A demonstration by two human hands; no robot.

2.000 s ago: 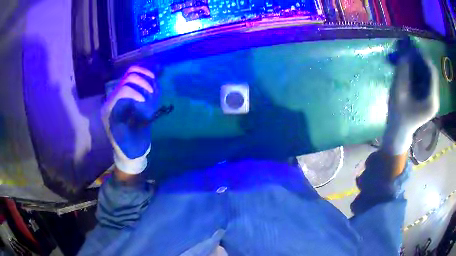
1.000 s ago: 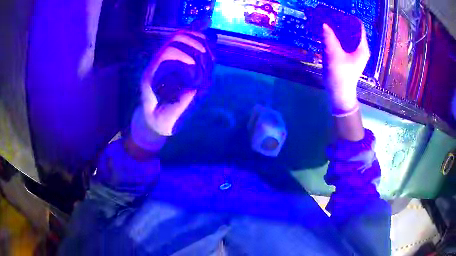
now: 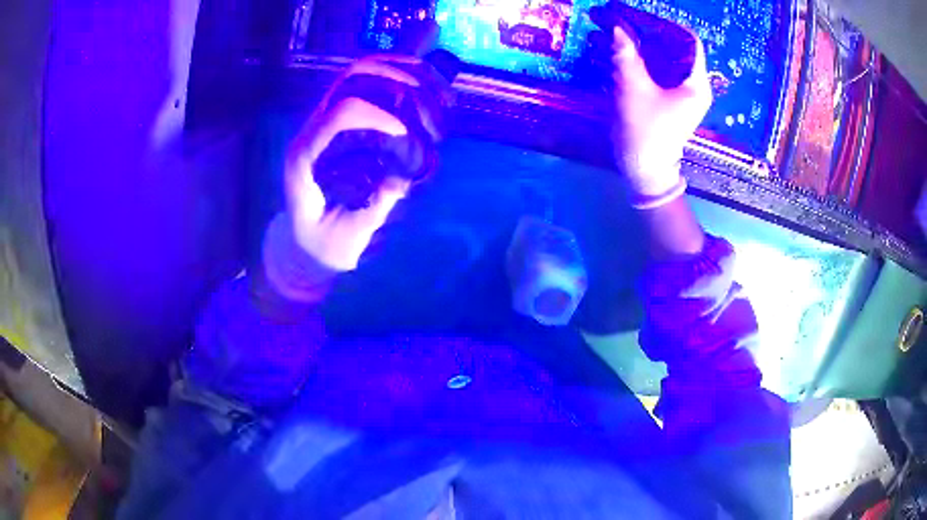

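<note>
A circuit board [image 3: 747,81] glows blue at the top of the view, with a bright white and reddish patch. Its dark frame rim [image 3: 539,110] runs along the near side. My left hand [image 3: 356,168], in a white glove with dark palm, is curled at the frame's near left edge; a dark shape shows inside the fingers, and I cannot tell if it is an object. My right hand [image 3: 661,96], gloved, is over the board's middle right, fingers bent; dark palm and any held item cannot be told apart.
A whitish block with a round opening [image 3: 547,274] is on the green surface [image 3: 778,295] between my forearms. A ring [image 3: 911,329] shows on the green surface at the far right. Reddish and metallic strips [image 3: 818,102] lie right of the board. A violet-lit panel [image 3: 117,203] stands at the left.
Both hands have come up and inward to the board since the oldest frame. In the last second my right hand moved a little left; my left hand barely moved. The view has also shifted.
</note>
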